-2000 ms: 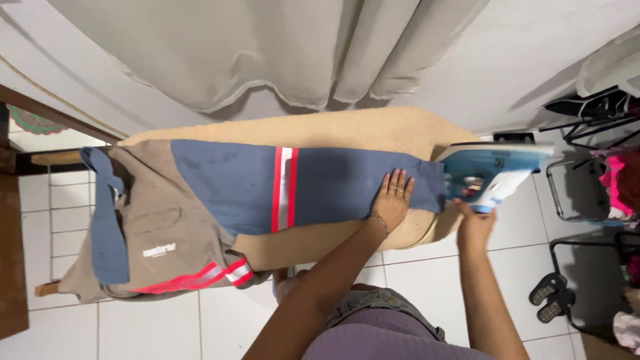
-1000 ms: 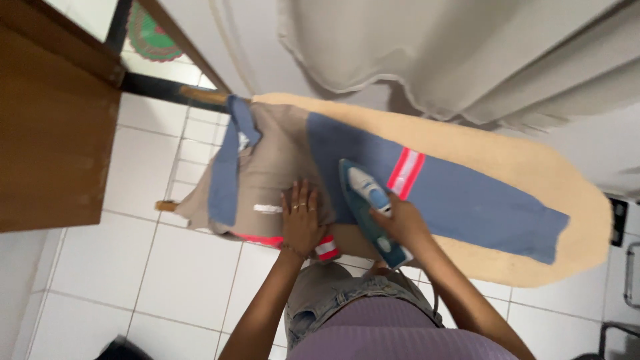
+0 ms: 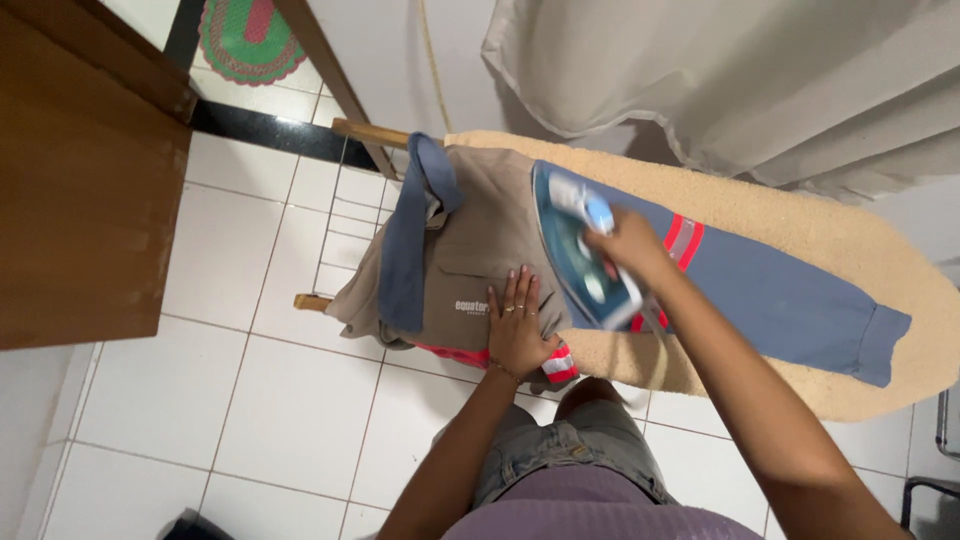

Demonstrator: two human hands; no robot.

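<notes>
A work shirt (image 3: 480, 225) in grey-brown and blue, with red and silver reflective bands, lies over a beige padded ironing board (image 3: 780, 202). Its blue sleeve (image 3: 780, 292) stretches flat to the right, and its blue collar (image 3: 405, 247) hangs at the left. My right hand (image 3: 626, 244) grips the handle of a teal and white clothes iron (image 3: 581, 255), which rests on the upper sleeve beside the grey-brown body. With fingers spread, my left hand (image 3: 517, 322) presses flat on the shirt front, next to some printed writing. The iron's soleplate is hidden.
The board's wooden leg ends (image 3: 375, 133) and wire rack (image 3: 349, 232) show at its left. A brown wooden door (image 3: 82, 172) stands further left, with a green and pink mat (image 3: 251, 37) beyond. A light curtain (image 3: 675, 67) hangs behind the board. White tiles (image 3: 300, 405) cover the floor.
The iron has moved from the cuff end to the upper sleeve by the shirt body. My left hand has gone from the sleeve to the shirt front. The view has shifted left.
</notes>
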